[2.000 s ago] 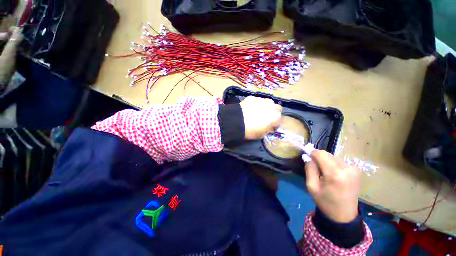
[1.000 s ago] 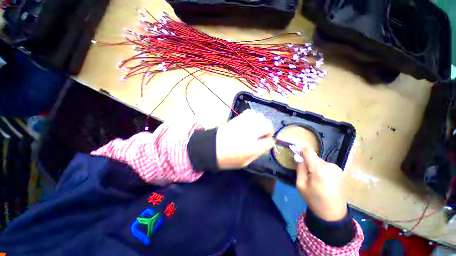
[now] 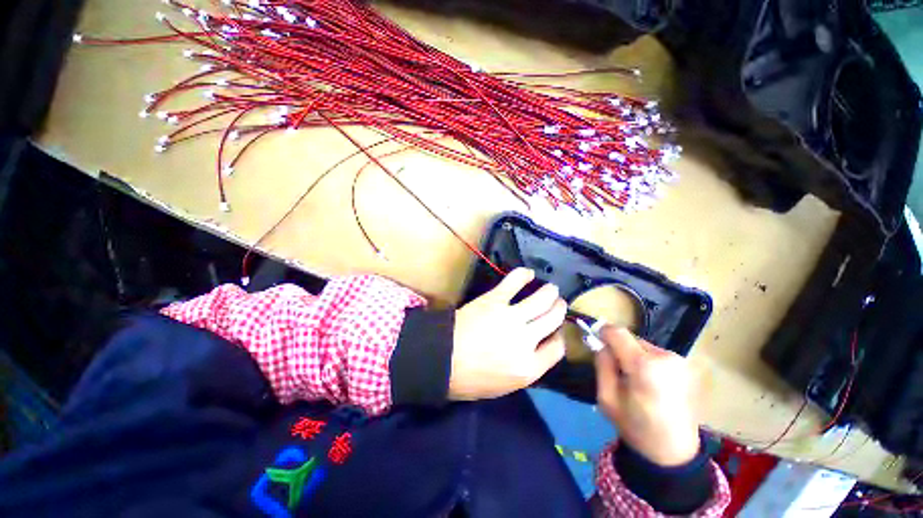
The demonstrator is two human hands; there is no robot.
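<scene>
A black rectangular speaker housing (image 3: 668, 296) with a large round hole lies open side up on the tan bench. My left hand (image 3: 508, 339) covers its left part, fingers at the rim of the hole. A thin red wire lead (image 3: 430, 207) runs from the heap to under my left fingers. My right hand (image 3: 650, 390) pinches a small white item (image 3: 592, 336) over the hole. A short dark part (image 3: 577, 318) spans between both hands' fingertips. What lies under my left fingers is hidden.
A large loose heap of red wires (image 3: 405, 86) with white ends lies on the tan bench (image 3: 304, 218) beyond the housing. Bulky black shells (image 3: 810, 111) stand at the back right and right edge. Single red wires (image 3: 850, 390) hang at the right.
The view has shifted, so the wire heap looks larger and nearer. My left fingers have changed from a raised pinch to lying over the housing by the hole. My right hand keeps its pinch.
</scene>
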